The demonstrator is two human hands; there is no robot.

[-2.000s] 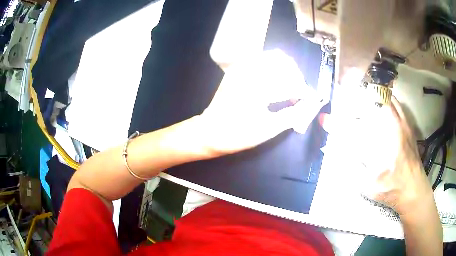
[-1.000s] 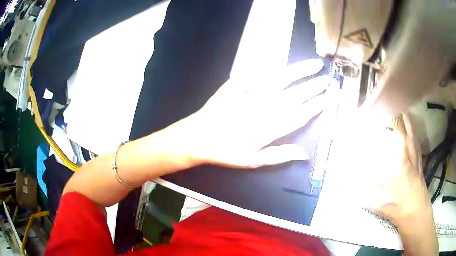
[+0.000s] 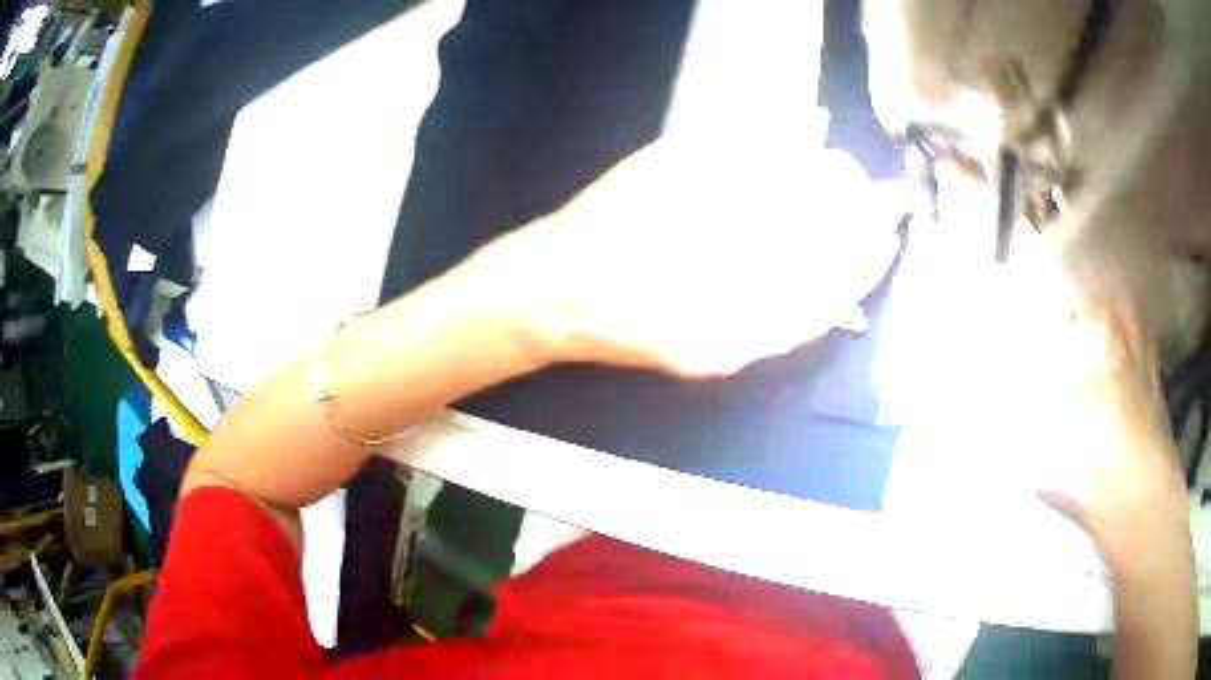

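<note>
The dark garment panel (image 3: 531,133) lies on the white machine table (image 3: 638,511). My left hand (image 3: 744,253) rests on the panel near its right edge, palm down, its fingertips close to the presser foot area (image 3: 923,160); glare hides its fingers. My right hand (image 3: 1062,385) is at the right of the needle area, below the sewing machine head (image 3: 1142,120). It is washed out by glare, so its fingers and anything under them cannot be made out. The zip along the panel's edge cannot be seen clearly.
A second dark cloth (image 3: 173,146) lies at the upper left. Small scraps (image 3: 142,259) lie near the curved yellow edging (image 3: 113,312) at the table's left. My red-clothed lap is below the table's front edge. Dark loops show at the far right.
The panel has moved up, away from me, leaving a wider white strip at the table's front. My left hand has moved slightly right, its fingers now closer together. The machine head appears further right.
</note>
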